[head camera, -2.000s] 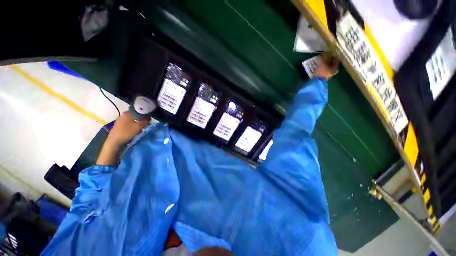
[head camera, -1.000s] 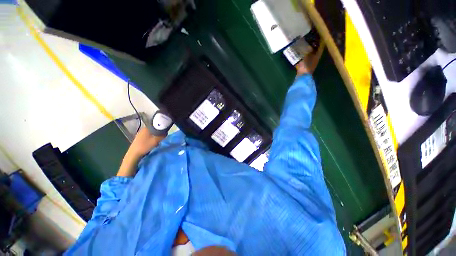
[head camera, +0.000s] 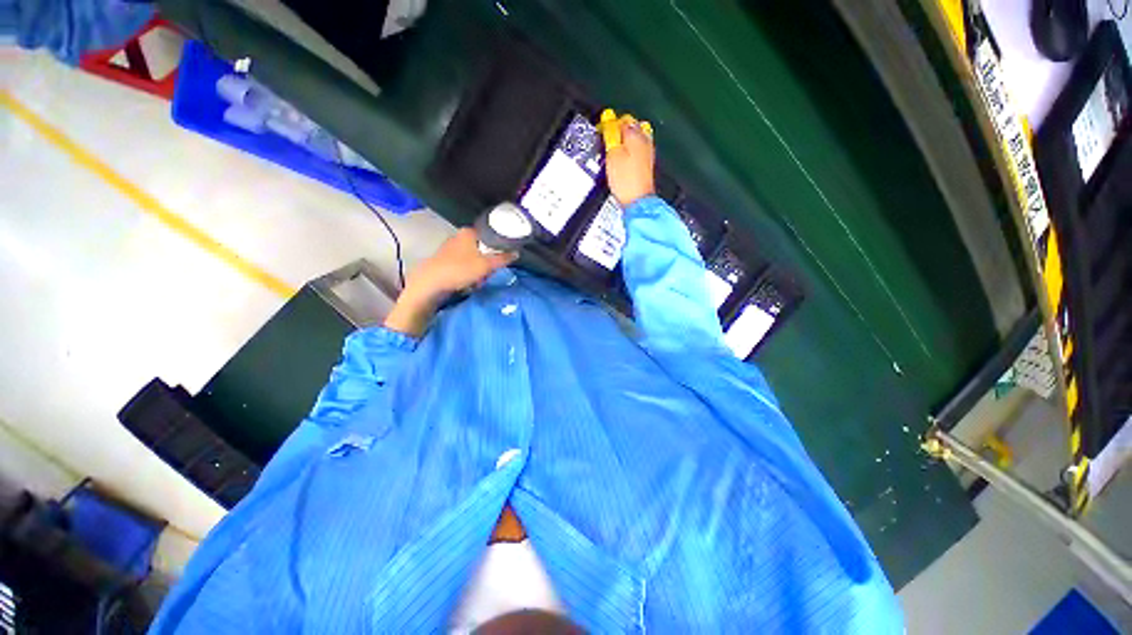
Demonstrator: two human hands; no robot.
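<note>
A black compartment tray lies diagonally on the green bench in front of me. Flat black units with white labels sit in its slots; the slot area at its upper left end is dark, without a label. My left hand holds the barcode scanner, its rounded grey-white head at the tray's near edge. My right hand, with yellow fingertip coverings, is over the tray's far edge, above a labelled unit. Whether its fingers grip anything is unclear. My right sleeve hides part of the middle units.
A blue bin with clear bags stands at upper left, near a person's blue sleeve. Black trays lie on a green surface at left. The yellow-black edged shelf with a mouse and another tray is at right.
My right hand has come back from the shelf side to the tray; the labelled unit it had there is no longer seen apart from the tray. My left hand still holds the scanner. The view has shifted.
</note>
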